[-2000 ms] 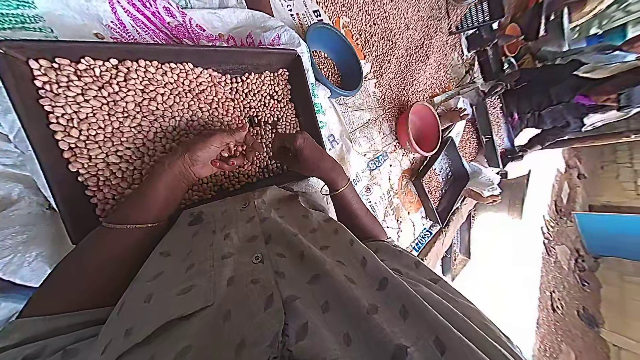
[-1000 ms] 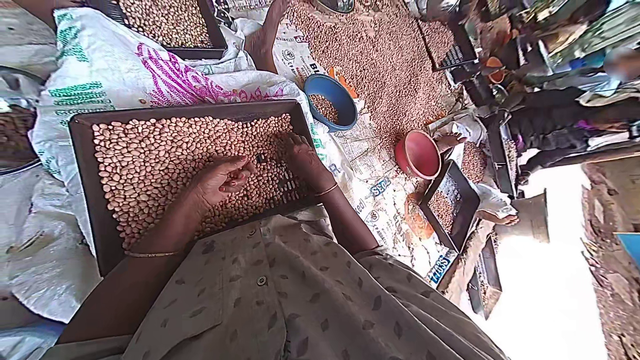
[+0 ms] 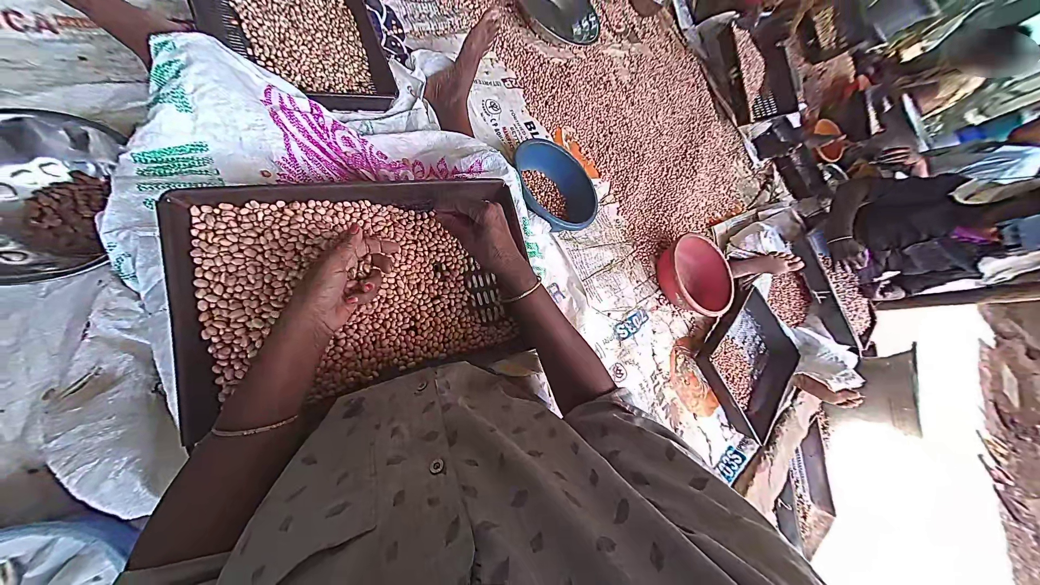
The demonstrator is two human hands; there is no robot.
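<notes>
A dark slotted plastic tray (image 3: pixel 175 325) lies before my body, filled with pinkish-tan shelled nuts, apparently groundnuts (image 3: pixel 260 268). Over the middle of them is my left hand (image 3: pixel 349 280), palm turned up, fingers loosely curled and apart, with no nut plainly in it. My right hand (image 3: pixel 479 231) reaches down at the tray's far right part, close to its rim; its fingertips are in shadow, and whether they pinch a nut is hidden. Below that hand, bare slots (image 3: pixel 485 292) show in the tray floor. Thin bangles circle both wrists.
White woven sacks (image 3: pixel 211 138) lie under and around the tray. A blue bowl (image 3: pixel 569 183) with nuts stands to the right, then a red bowl (image 3: pixel 699 275). Beyond them spread many nuts (image 3: pixel 617 106). Other people's limbs and trays (image 3: pixel 382 49) are around; a metal basin (image 3: pixel 57 195) is at left.
My right hand has moved away from my left, toward the tray's right side. Tray slots that were not visible at first now show. The view has shifted, bringing in the neighbouring tray and basin.
</notes>
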